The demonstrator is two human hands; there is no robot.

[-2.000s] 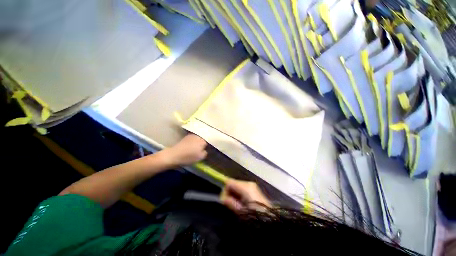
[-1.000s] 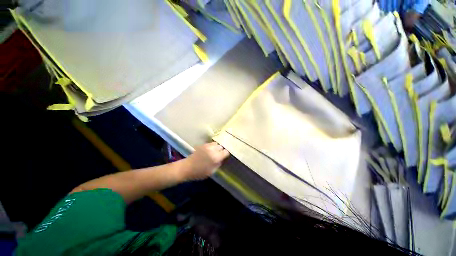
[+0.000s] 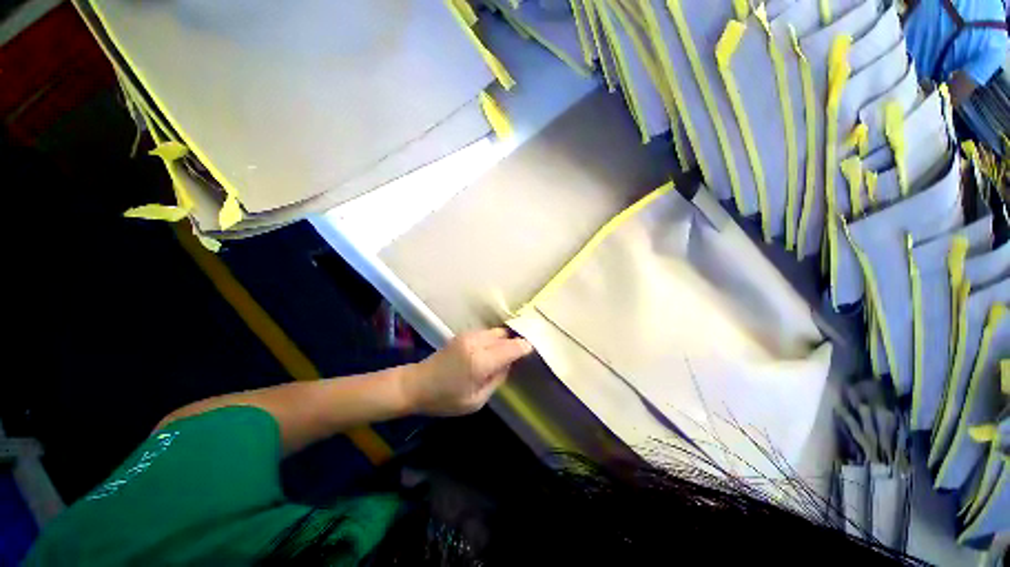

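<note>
A pale grey bag panel [image 3: 687, 321] lies on a grey-beige work mat [image 3: 476, 227], with a yellow line along its upper-left side and a thin dark line marking a folded band on its near side. My left hand [image 3: 471, 371] pinches the panel's near left corner, close to a short yellow tail. The near right part of the panel is hidden behind dark hair. My right hand is not in view.
A left panel stack [image 3: 321, 105] with yellow tails overhangs the table edge [image 3: 377, 277]. A fanned panel row [image 3: 764, 122] runs across the back to the right. Narrow strips [image 3: 869, 487] lie right of the panel. Part of a person in blue [image 3: 958, 39] shows at top right.
My right hand, seen low in the middle two seconds ago, is out of view. My left hand has stayed at the panel's corner. The view has shifted, moving the scene rightward and slightly down.
</note>
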